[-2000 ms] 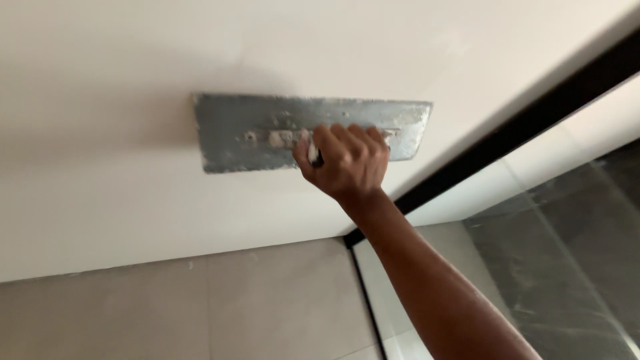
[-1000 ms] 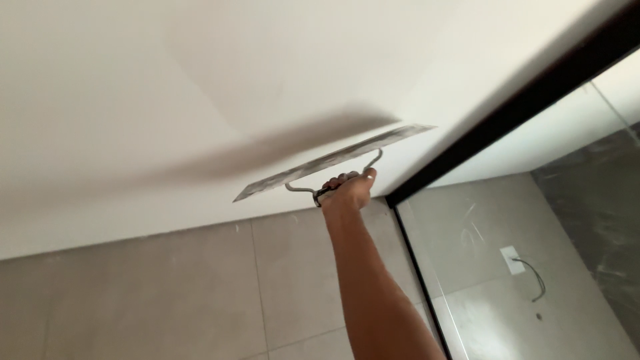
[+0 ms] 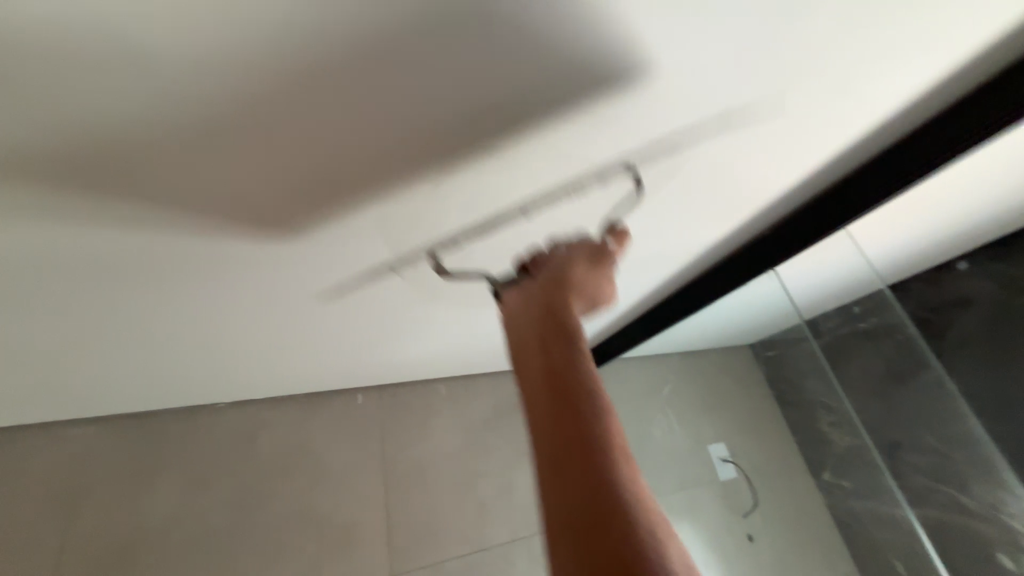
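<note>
My right hand (image 3: 572, 276) is raised and closed around the handle of a long steel finishing trowel (image 3: 524, 210). The blade is seen nearly edge-on and blurred, slanting from lower left to upper right. Its bent metal handle brackets show on both sides of the hand. Behind the trowel is the smooth white ceiling (image 3: 240, 320); whether the blade touches it cannot be told. A broad, soft shadow lies on the ceiling at the upper left. My left hand is out of view.
A black metal frame bar (image 3: 800, 216) runs diagonally at the right, with glass panels beyond it. Beige wall tiles (image 3: 224, 488) meet the ceiling below. A white wall plate (image 3: 721, 462) has a cable coming out. Dark marbled tiles (image 3: 872, 392) cover the right wall.
The trowel has turned from its broad face showing, two seconds ago, to nearly edge-on. Since one second ago it tilts more steeply, and its shadow on the ceiling is broader. The view has shifted.
</note>
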